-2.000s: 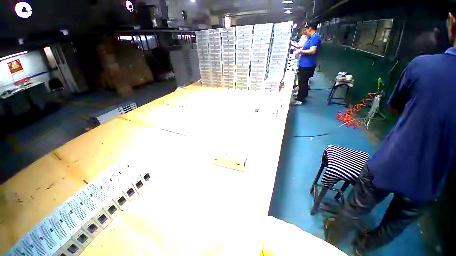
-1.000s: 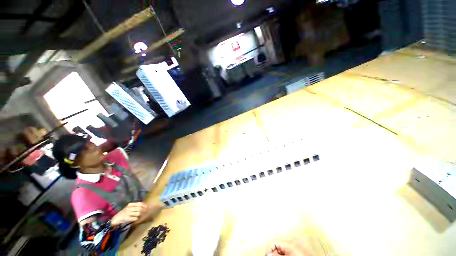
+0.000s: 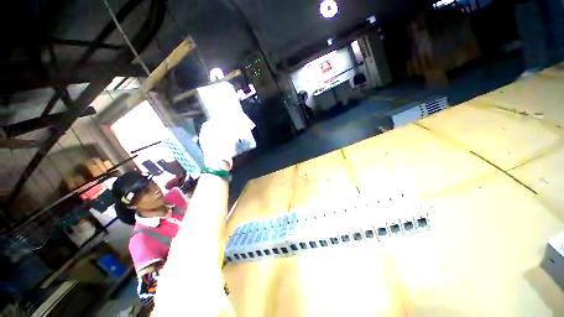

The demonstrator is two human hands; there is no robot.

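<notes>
My left hand (image 3: 217,145), in a white glove with a green cuff, is raised at the far left, against the lower part of a pale hanging housing (image 3: 224,102). Glare hides the fingers, so I cannot tell whether they grip it. A second perforated housing (image 3: 182,148) hangs just left of my glove. A long row of pale housings (image 3: 263,232) stands side by side on the table, with square dark openings along the front. My right hand is not in view.
A coworker in a pink shirt and grey apron (image 3: 148,244) is at the left, partly behind my arm. The cardboard-covered table (image 3: 371,164) spreads rightward. A loose housing (image 3: 556,255) is cut off by the right edge. Another pale slotted item (image 3: 420,112) lies beyond the table.
My left arm has come up across the view to the hanging housing. The fingers at the bottom edge have gone. The view has shifted left, and the row and coworker appear further right.
</notes>
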